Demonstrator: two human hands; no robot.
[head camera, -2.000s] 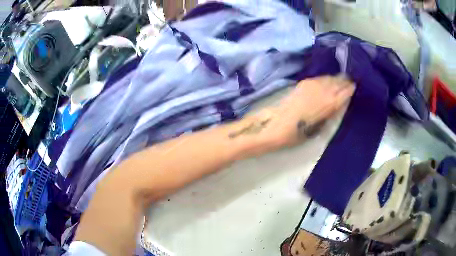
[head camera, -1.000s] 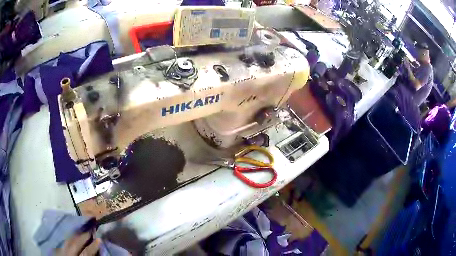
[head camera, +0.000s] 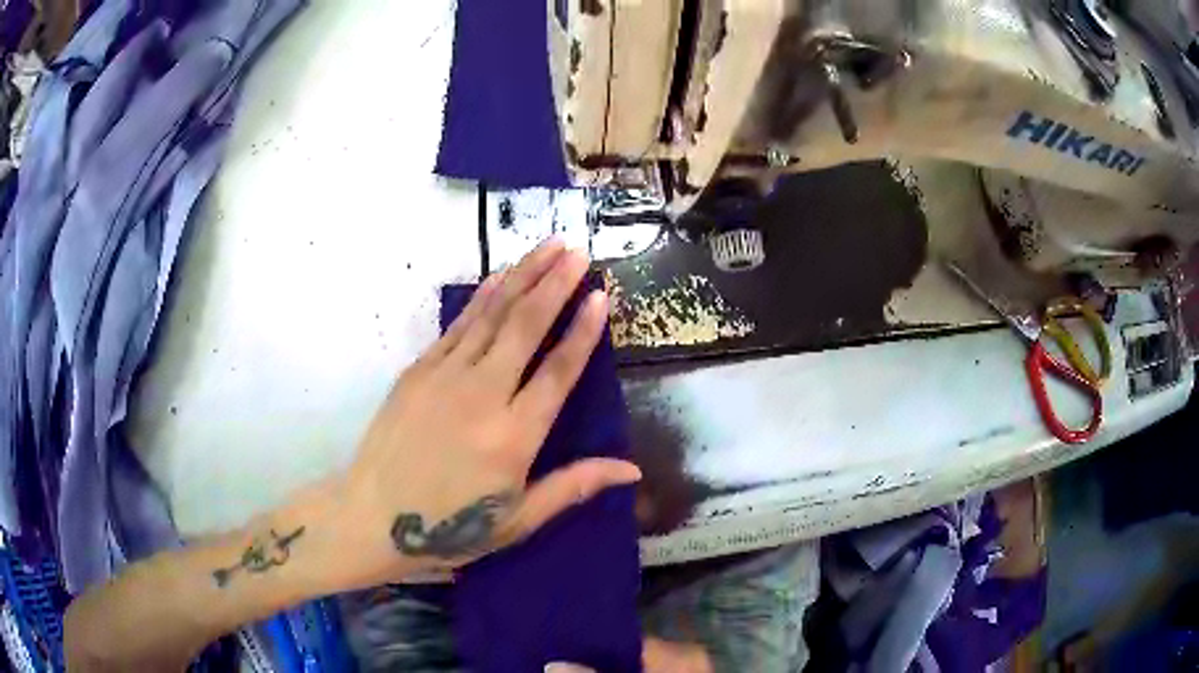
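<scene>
My left hand (head camera: 493, 381) lies palm down, fingers spread, on a dark purple band (head camera: 592, 579), its fingertips at the needle plate's near side. The band runs from there over the table's front edge. Another dark purple band (head camera: 506, 99) lies behind the plate, with a gap between them. The presser foot (head camera: 631, 200) is under the sewing machine head (head camera: 658, 79). My right hand (head camera: 677, 656) is mostly cut off at the bottom edge, beside the purple band; its grip is hidden.
Lilac pieces (head camera: 112, 263) lie in long folds at left. Scissors (head camera: 1065, 381) with red and yellow loops rest right on the machine bed. A lilac and purple heap (head camera: 907, 592) is below the table. Blue lattice plastic (head camera: 33, 598) shows at lower left.
The view has moved closer to the needle area. My left hand now lies on a purple band before the foot. The lilac piece held at lower left a second ago is out of the hand.
</scene>
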